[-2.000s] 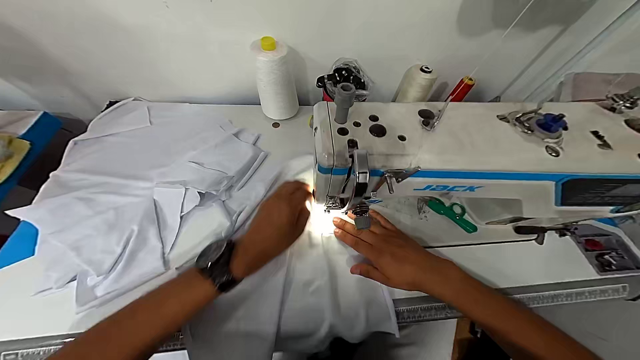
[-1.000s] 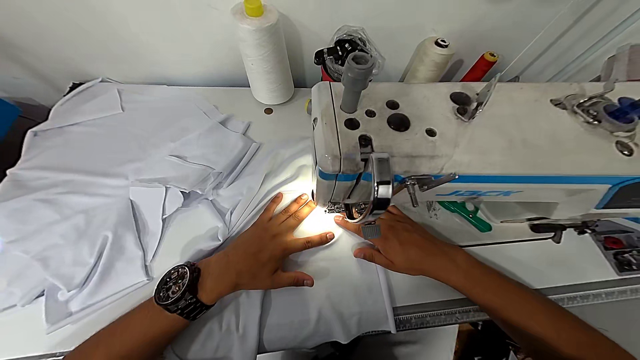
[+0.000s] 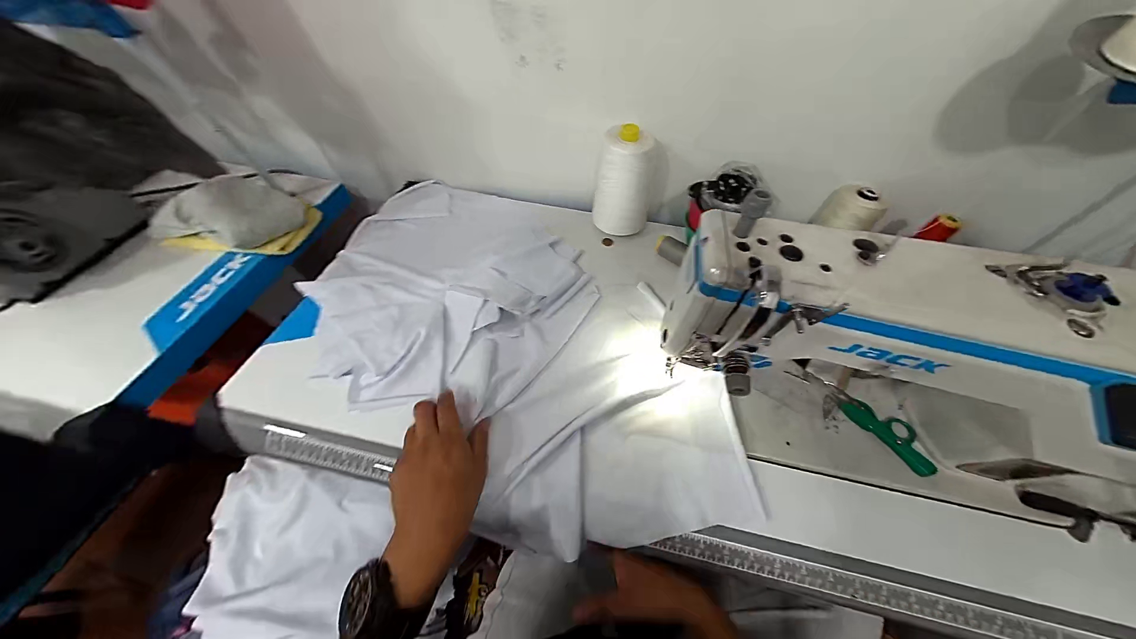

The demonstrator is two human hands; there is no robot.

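My left hand [image 3: 439, 470], with a dark wristwatch [image 3: 362, 599], has its fingertips on the white fabric near the table's front edge; a fold lies at the thumb and fingers, and whether it is pinched cannot be told. My right hand [image 3: 652, 595] is blurred below the table edge, beside hanging cloth, its fingers partly hidden. White fabric [image 3: 648, 479] spreads from the needle area of the Jack sewing machine [image 3: 887, 346] over the front edge. A heap of white cut pieces [image 3: 399, 302] lies to the left. The machine's lamp lights the cloth at the presser foot [image 3: 688, 362].
Green-handled thread snips [image 3: 887, 437] lie under the machine arm. A white thread cone [image 3: 624, 182] stands behind, near smaller spools. A ruler strip [image 3: 799, 568] runs along the front edge. More white cloth [image 3: 284, 541] lies below the table. Another Jack machine table [image 3: 89, 346] stands left.
Both hands have left the needle area: my left hand has moved left to the cloth's edge, my right hand down below the table edge. The view has swung left and widened.
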